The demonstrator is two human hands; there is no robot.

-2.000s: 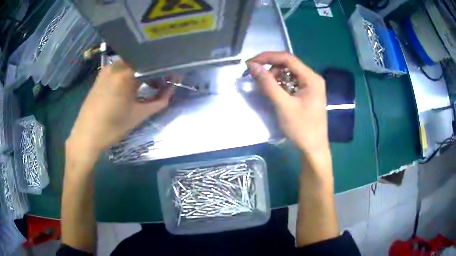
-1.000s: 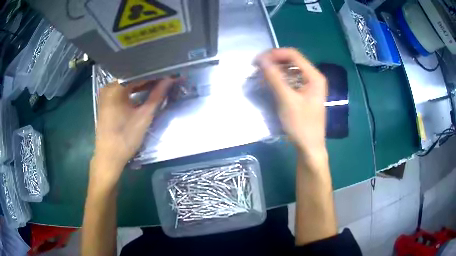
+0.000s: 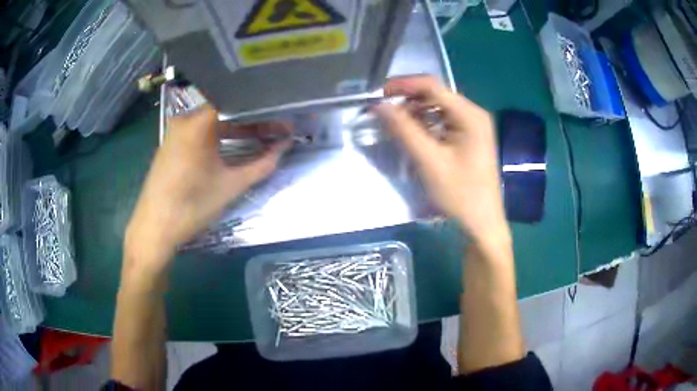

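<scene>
My bare left hand is under the left part of the grey machine head, with several metal pins in its palm. Its thumb and fingertip meet beside the small fixture. My bare right hand is right of the fixture, with shiny small metal parts in its curled fingers; its fingertips are blurred. The metal tray lies under both hands, glaring white, with loose pins at its front left corner. A clear bin of pins stands at the bench's front edge.
Clear bins of pins stand and lean at the left. A brass-coloured fitting is left of the head. A black slab, perhaps a phone, lies right of the tray. Another pin bin is at the upper right, by a cable.
My left hand has moved in to the fixture from slightly farther left. My right hand stays close to the fixture's right side. The whole view has shifted back and forth slightly.
</scene>
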